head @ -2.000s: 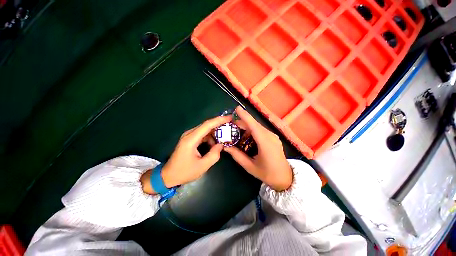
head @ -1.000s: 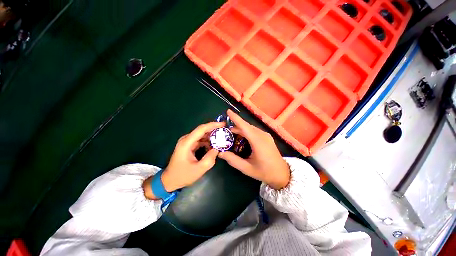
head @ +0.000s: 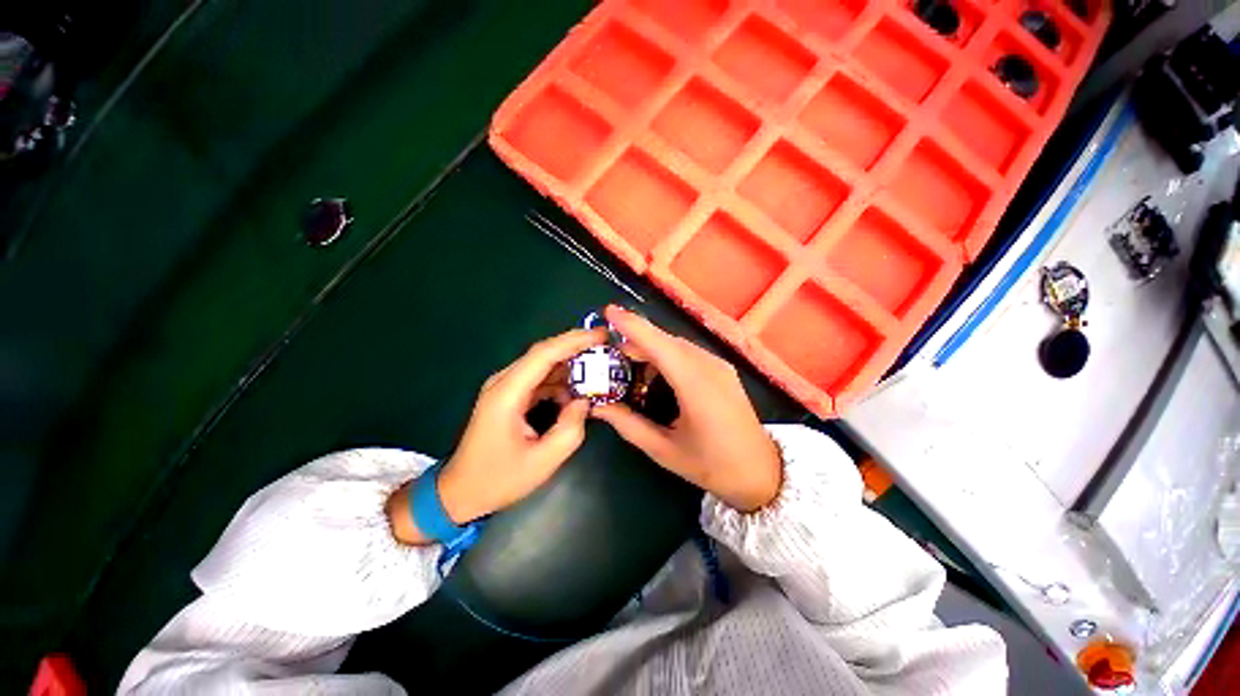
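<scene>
A small round module (head: 600, 374) with a silver-white board face is held between the fingertips of both hands, over the dark green mat. My left hand (head: 506, 432), with a blue wrist strap (head: 431, 505), grips its left side. My right hand (head: 700, 415) grips its right side. A small shiny blue-silver part (head: 596, 324) shows at the fingertips just above the module. Small parts beside the module are partly hidden by my right fingers.
A red-orange tray (head: 653, 263) lies ahead right, dark round parts in its far pockets. Thin metal tweezers (head: 585, 256) lie by its edge. A dark round part (head: 325, 222) lies left. The white table (head: 979, 449) at right holds loose sample parts (head: 1065, 288) and an orange knob (head: 1106, 664).
The tray, the dark round part and the table parts have shifted left in view. Both hands still hold the module; its board face has tilted slightly and shows differently.
</scene>
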